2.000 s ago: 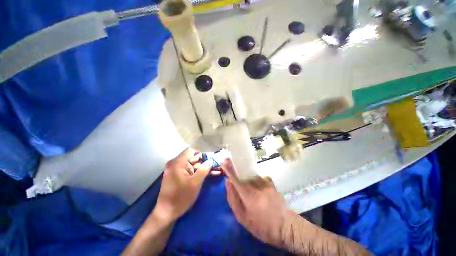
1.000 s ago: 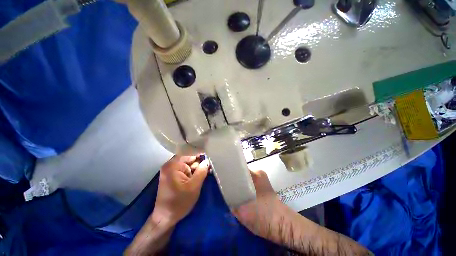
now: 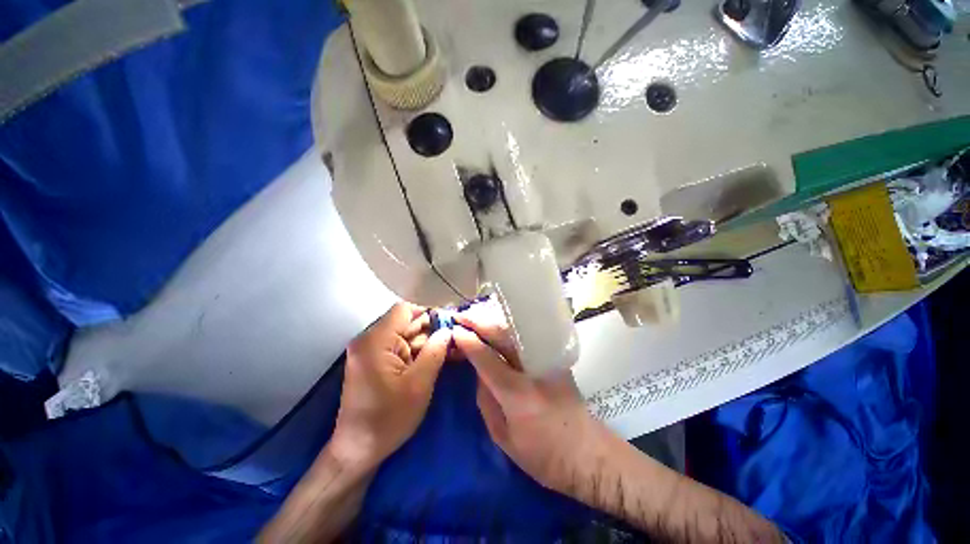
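Note:
My left hand (image 3: pixel 385 385) pinches a small folded blue cloth piece (image 3: pixel 442 320) between thumb and fingers, just left of the needle area. My right hand (image 3: pixel 529 409) reaches its thumb and finger to the same piece from the right, partly under the white paddle (image 3: pixel 529 303). Blue garment cloth (image 3: pixel 452 457) hangs below both hands over the lap. The cream sewing machine head (image 3: pixel 596 159) is above the hands. The needle and presser foot are hidden behind the paddle.
Black thread snips (image 3: pixel 697 269) lie on the table right of the paddle. A measuring scale (image 3: pixel 723 359) runs along the front edge. A yellow scrap box (image 3: pixel 874 239) stands at the right. Blue garments lie left (image 3: pixel 160 202) and right (image 3: pixel 840 436).
My right hand's fingers have come left from behind the paddle to the blue piece at my left hand. The camera view has shifted slightly.

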